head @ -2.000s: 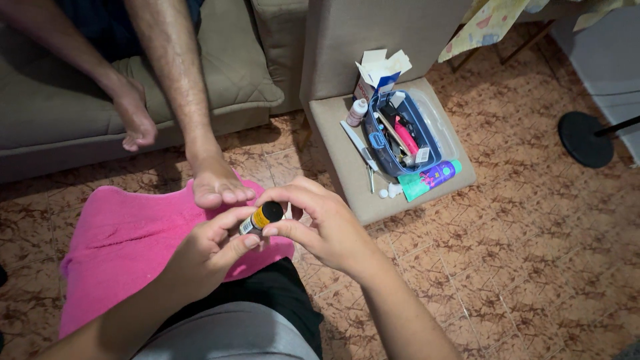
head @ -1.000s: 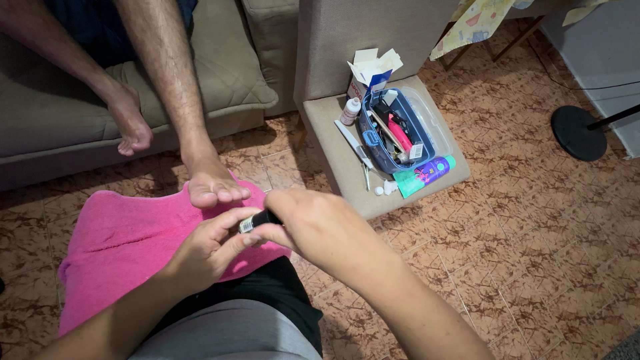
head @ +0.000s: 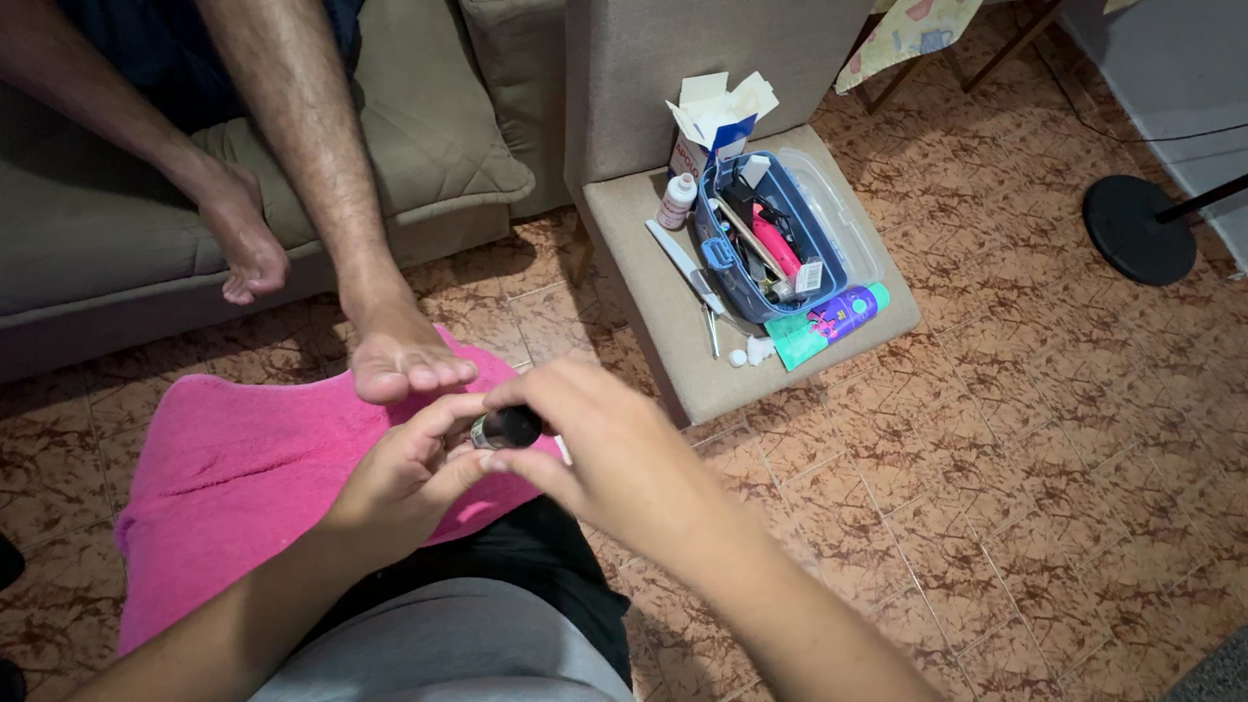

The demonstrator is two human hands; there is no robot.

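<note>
Between my hands is a small bottle with a black cap (head: 507, 427), tilted to the right. My left hand (head: 414, 478) grips its body from the left. The fingers and thumb of my right hand (head: 595, 448) are at the cap end; whether they press on it is hard to tell. Just beyond my hands a person's bare foot (head: 395, 346) rests on a pink towel (head: 263, 458), which lies over my lap. The person's other foot (head: 246, 239) hangs beside the sofa.
On a beige chair (head: 721, 395) stand a blue plastic box (head: 721, 253) of tools, an opened carton (head: 717, 117) and a white bottle (head: 677, 201). A nail file (head: 673, 249) and a green-purple tube (head: 829, 325) lie beside the box. A black round base (head: 1139, 230) stands on the floor.
My right hand, which covered the cap one second ago, has opened around it, so the black cap shows again. My left hand stays on the bottle.
</note>
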